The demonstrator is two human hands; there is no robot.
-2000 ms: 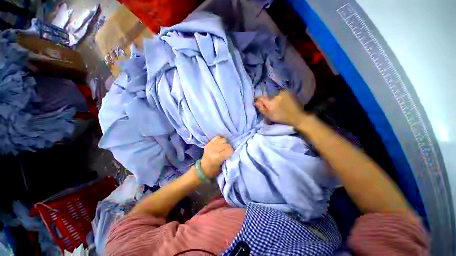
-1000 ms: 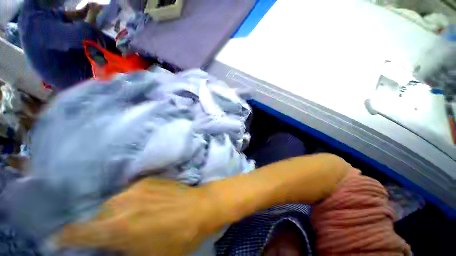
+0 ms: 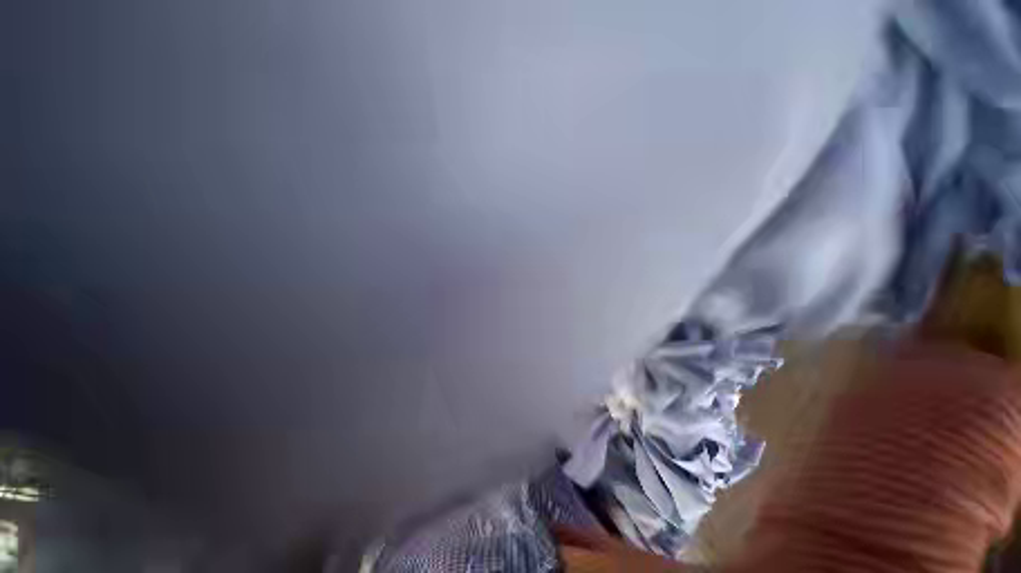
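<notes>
The light blue garment bundle [image 3: 661, 190] is right up against the camera. It fills most of the view as a blurred mass, with loose folds at the upper right. Its ruffled cloth edges [image 3: 683, 448] show sharper at the lower middle. Neither hand can be made out. A blurred brownish patch below the folds at the right may be skin, but I cannot tell which part. What my hands hold is hidden.
A pink ribbed sleeve [image 3: 907, 459] is at the lower right, beside a blurred tan area. Blue-and-white checked cloth [image 3: 470, 543] shows at the bottom. A small bright patch at the lower left is unclear.
The bundle has come up close to the camera and now covers the table and surroundings. My right hand and most of the forearm have gone from sight.
</notes>
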